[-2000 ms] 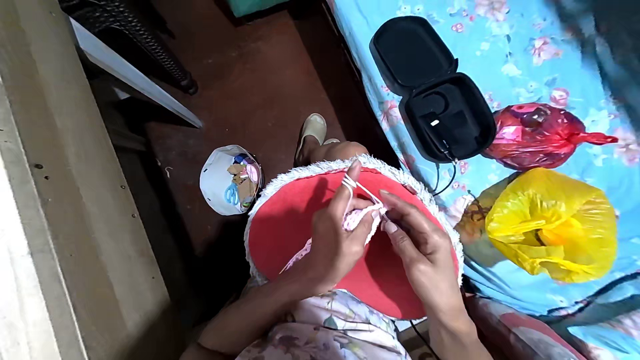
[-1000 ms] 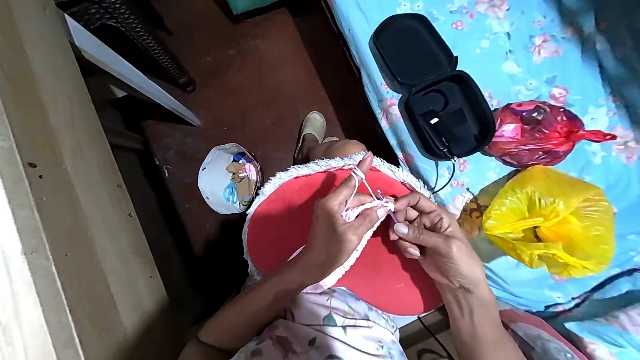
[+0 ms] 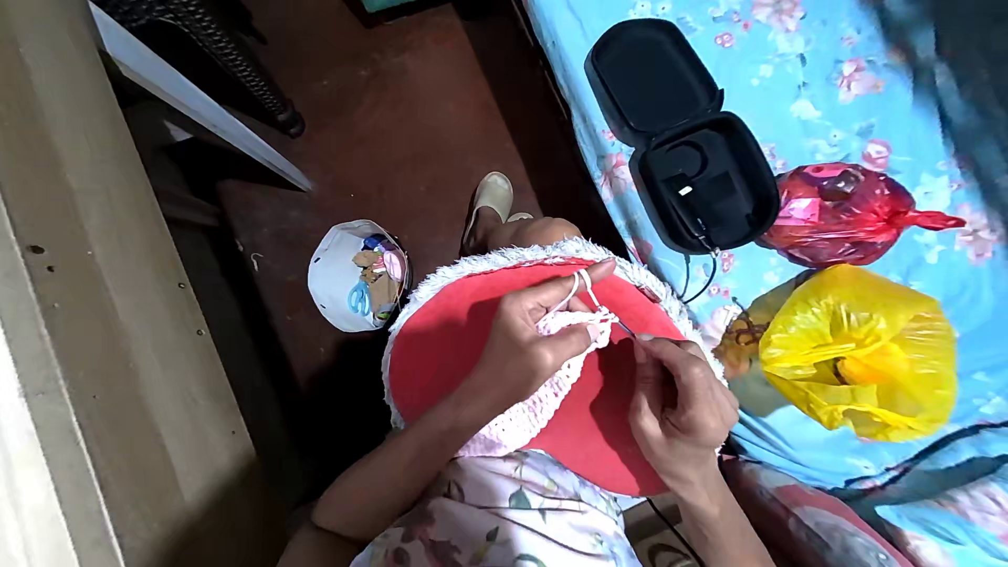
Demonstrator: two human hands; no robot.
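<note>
A pale pink and white crocheted piece (image 3: 526, 416) hangs from my left hand (image 3: 529, 340), which pinches its upper edge between thumb and fingers. White yarn (image 3: 586, 285) loops around the raised left index finger. My right hand (image 3: 683, 398) grips a thin crochet hook (image 3: 626, 328), its tip at the edge of the crochet work beside the left fingertips. Beneath both hands, a round red cushion or mat with a fluffy white rim (image 3: 449, 339) lies over my lap. The lower end of the crochet piece is partly hidden by my left forearm.
On the floor at left stands a white bin (image 3: 331, 276) holding light blue scissors (image 3: 359, 298) and scraps. A blue floral bedsheet (image 3: 827, 79) carries an open black case (image 3: 709, 181), a red plastic bag (image 3: 839, 216) and a yellow plastic bag (image 3: 862, 354). A wooden surface (image 3: 118, 315) borders the left.
My right hand has moved slightly down and away from the left fingers, and more of the hook shows between them. More of the crochet piece is visible below my left hand than one second ago.
</note>
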